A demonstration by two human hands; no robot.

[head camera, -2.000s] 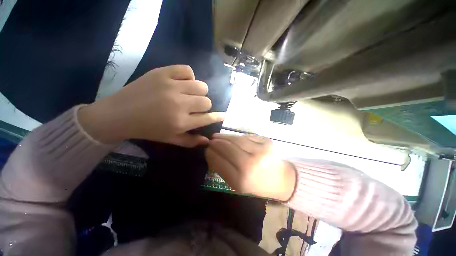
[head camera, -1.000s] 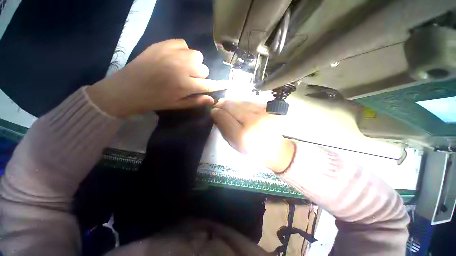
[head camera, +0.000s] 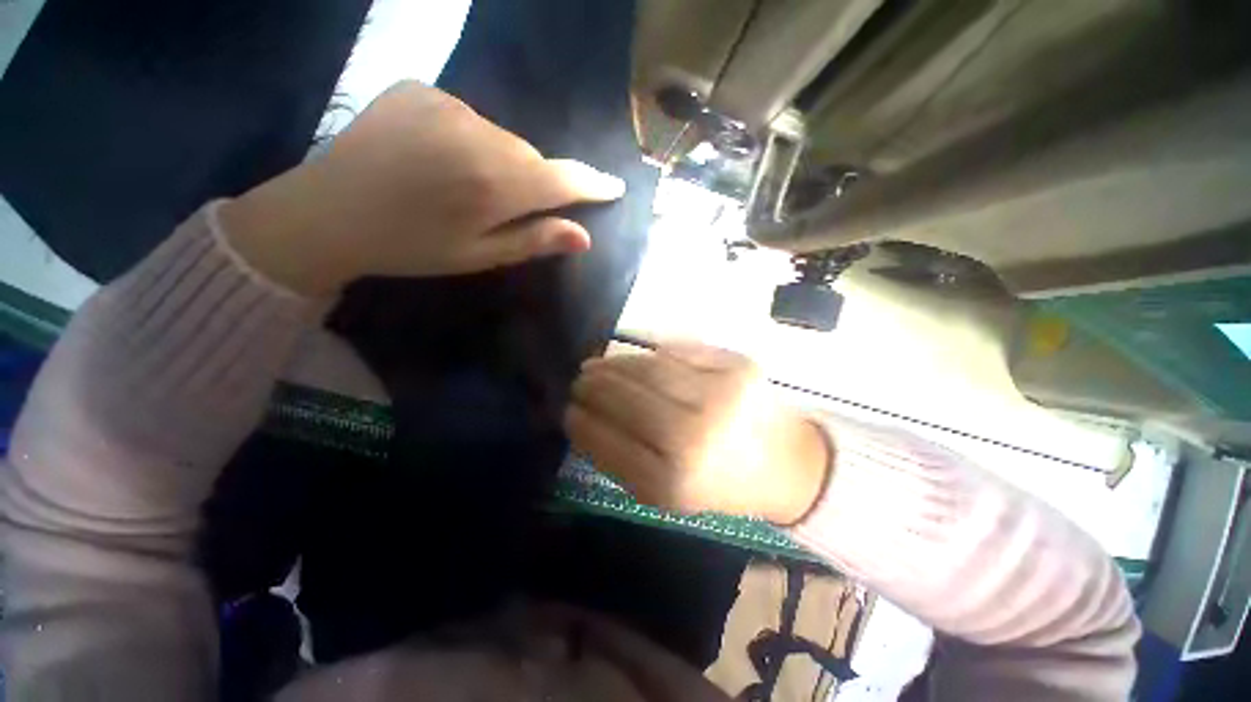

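A dark fabric panel [head camera: 473, 343] runs from the far side of the table, past the needle area [head camera: 713, 165], and down over the table's front edge. My left hand [head camera: 425, 192] lies on the panel left of the needle area, index finger pointing at the cloth edge and thumb apart from it; no cloth is seen pinched in it. My right hand [head camera: 686, 425] is at the panel's right edge near the front of the table, fingers bent at the cloth; its fingertips are partly hidden, so its hold on the edge is unclear.
The beige sewing machine head [head camera: 1015, 151] fills the upper right, with a black ridged knob [head camera: 807, 305] below it. Another dark panel [head camera: 165, 124] lies at the far left. The green ruler-marked table edge [head camera: 727, 527] runs in front. A grey box [head camera: 1196, 549] is at the right.
My right hand has moved back from the needle area toward the front edge. My left hand has shifted slightly up, its thumb and index finger apart. More cloth lies flat between the hands.
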